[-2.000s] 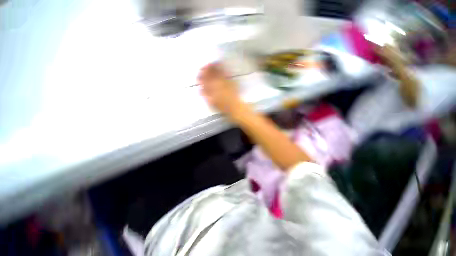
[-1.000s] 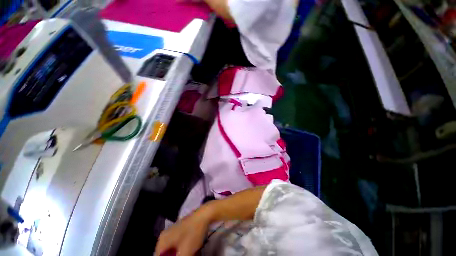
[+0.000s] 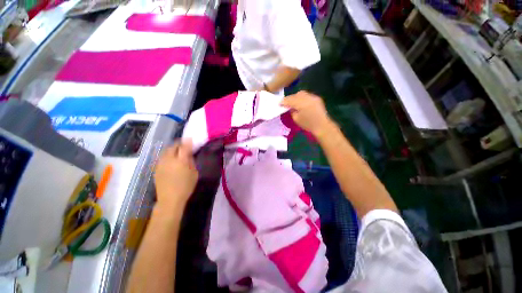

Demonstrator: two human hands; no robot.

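Observation:
My left hand (image 3: 175,171) and my right hand (image 3: 309,112) hold the two ends of a pale pink and magenta garment piece (image 3: 220,116), stretched between them beside the table edge. Its top shows white-pink and magenta sections. Below it hangs a heap of part-sewn garment pieces (image 3: 260,197), pale pink with magenta strips and patches. Whether the held piece is joined to the heap is hard to tell. The fingertips are partly hidden by the cloth.
Scissors (image 3: 86,229) with yellow and green handles lie by an orange stick (image 3: 104,181) on the table at left. Magenta panels (image 3: 123,66) lie farther up the table. A person in white (image 3: 275,40) sits ahead. A blue bin (image 3: 335,200) stands right of the heap.
The view has turned from the machine table to the heap. Both hands have come together at the top of the heap and now hold a garment piece between them.

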